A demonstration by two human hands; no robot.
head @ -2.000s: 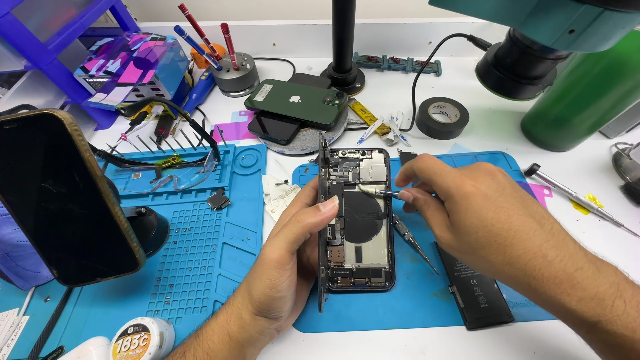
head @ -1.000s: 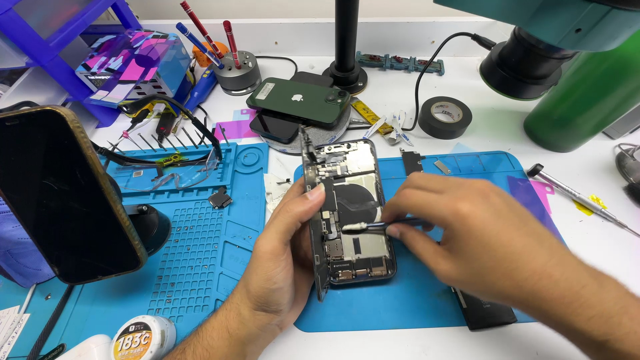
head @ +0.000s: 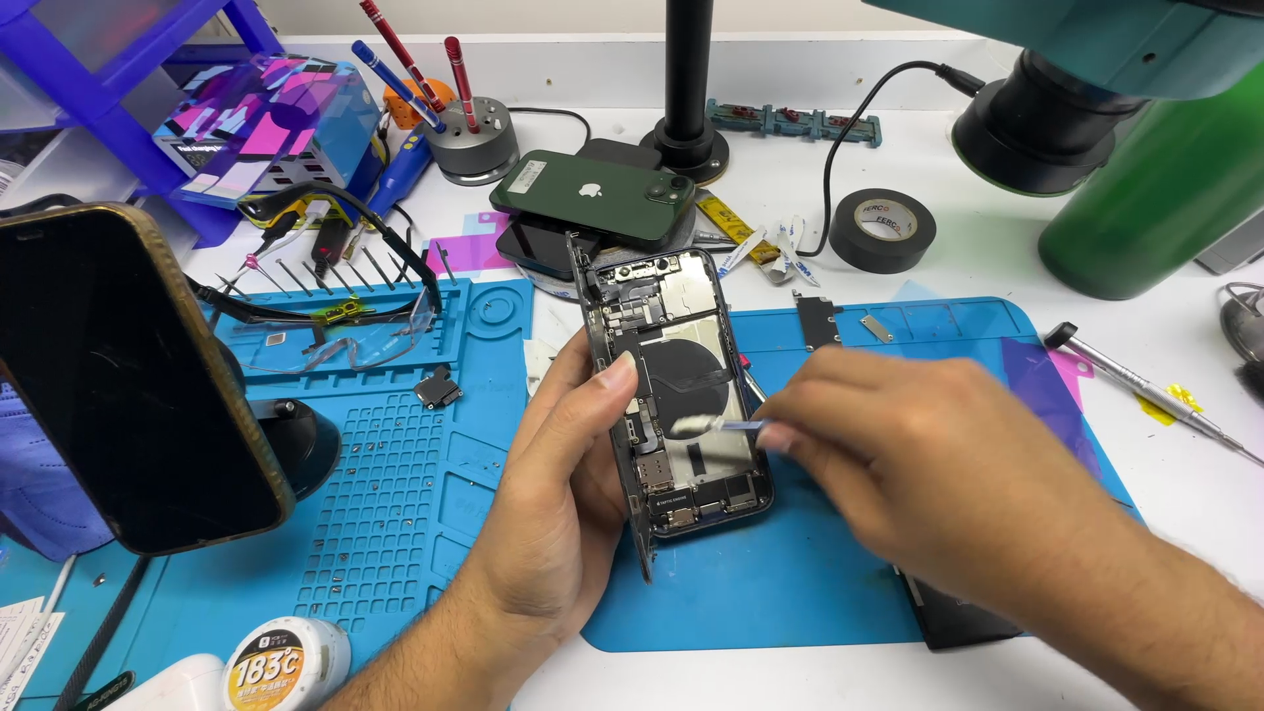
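Note:
My left hand holds an opened smartphone tilted up over the blue mat, its thumb on the inner left edge. The phone's screen assembly stands folded out on the left, seen nearly edge-on. Inside, the logic board, a round black wireless charging coil and bare metal of the housing show. Between thumb and fingers of my right hand is a cotton swab, its fluffy tip over the lower part of the coil. Partly hidden by my right forearm, a black phone battery lies on the mat's front edge.
A blue silicone mat with small parts and safety glasses lies left, behind a phone on a stand. A green iPhone, black tape roll and microscope post stand behind. A screwdriver lies right; the microscope head hangs above.
My right hand has moved the swab from the upper part of the opened phone down to the lower part, then to the coil's lower edge. My left hand still holds the phone, whose tilt has changed slightly.

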